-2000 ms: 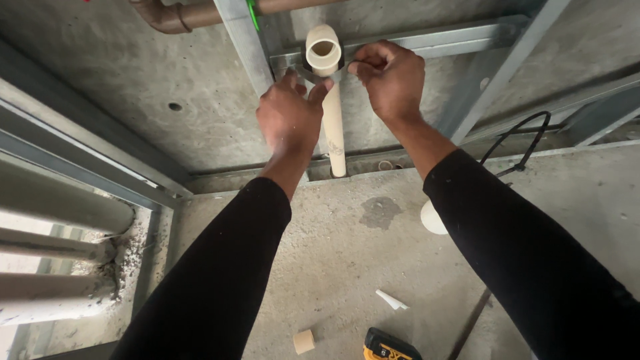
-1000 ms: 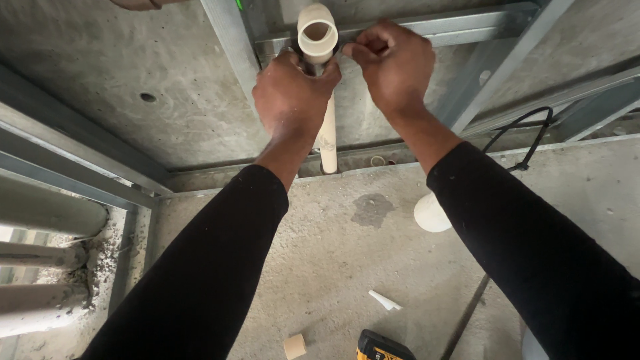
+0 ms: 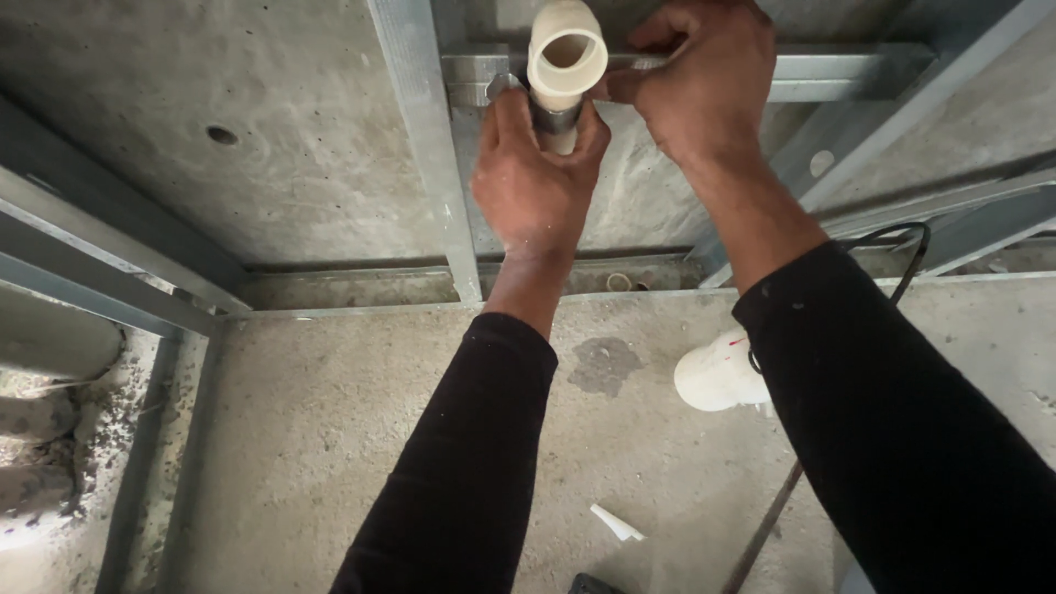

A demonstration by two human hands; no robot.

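Note:
A cream plastic pipe elbow (image 3: 568, 51) with its open socket facing me tops an upright pipe in front of a horizontal metal stud (image 3: 841, 76). Around the pipe just below the elbow is a metal pipe strap (image 3: 554, 117), one rounded tab of it lying against the stud on the left. My left hand (image 3: 536, 169) grips the strap and pipe from below, thumb and fingers on either side. At the right of the elbow, my right hand (image 3: 705, 78) has its fingertips bent at the stud; whether they pinch the strap's other end is hidden.
A vertical metal stud (image 3: 429, 157) stands left of the pipe, before a concrete wall (image 3: 247, 74). On the concrete floor (image 3: 346, 429) lie a white plastic fitting (image 3: 718, 375), a white scrap (image 3: 616, 523) and part of a dark tool (image 3: 592, 585). A black cable (image 3: 922, 247) loops at right.
The view has moved closer to the pipe. My left hand has shifted from the strap's left side to beneath the elbow, around the pipe. My right hand stays to the elbow's right.

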